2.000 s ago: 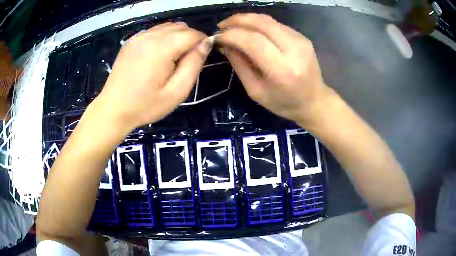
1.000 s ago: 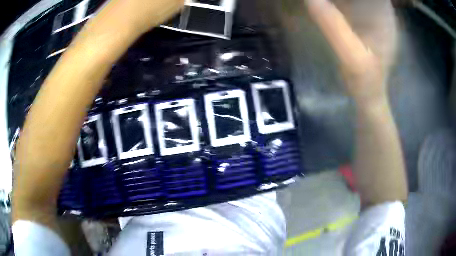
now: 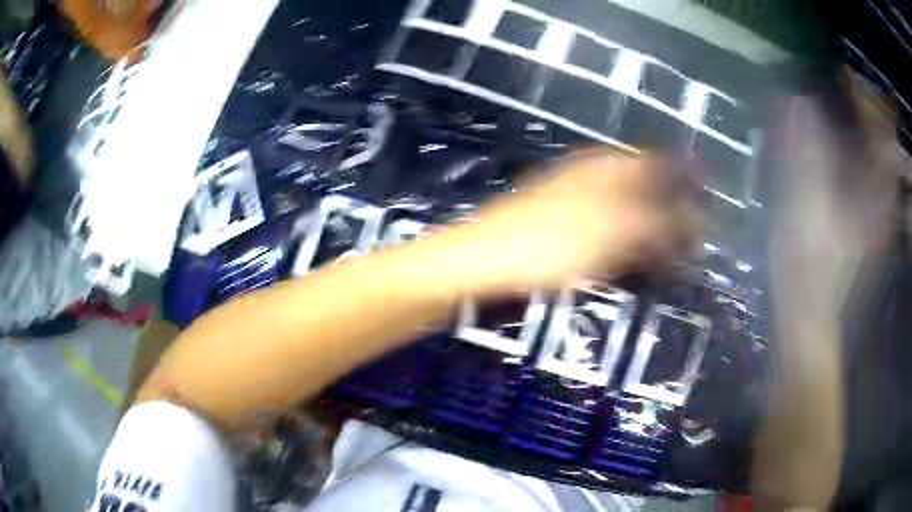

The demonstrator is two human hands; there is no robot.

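Dark phone front housings with white frames around their screen windows and blue keypad grids (image 3: 560,425) lie in a row on the shiny black tray (image 3: 440,160). My left hand (image 3: 630,215) is over the right part of the tray, its forearm crossing the row. It is blurred, and its fingertips cannot be made out. My right hand (image 3: 840,150) is at the far right, strongly blurred; whether it holds anything cannot be told. A die-cut sheet of joined white-edged dark rectangles (image 3: 560,70) lies across the back of the tray.
A bright white grid-like heap (image 3: 150,160) lies at the left table edge. Part of another person (image 3: 110,25) shows at top left. The floor with a yellow line (image 3: 90,370) shows at lower left. A pale bench edge (image 3: 700,25) runs along the top right.
The view has swung, showing more of the left side and the die-cut sheet. My hands were together over a thin white-edged outline; they are now apart, the left reaching right across the tray.
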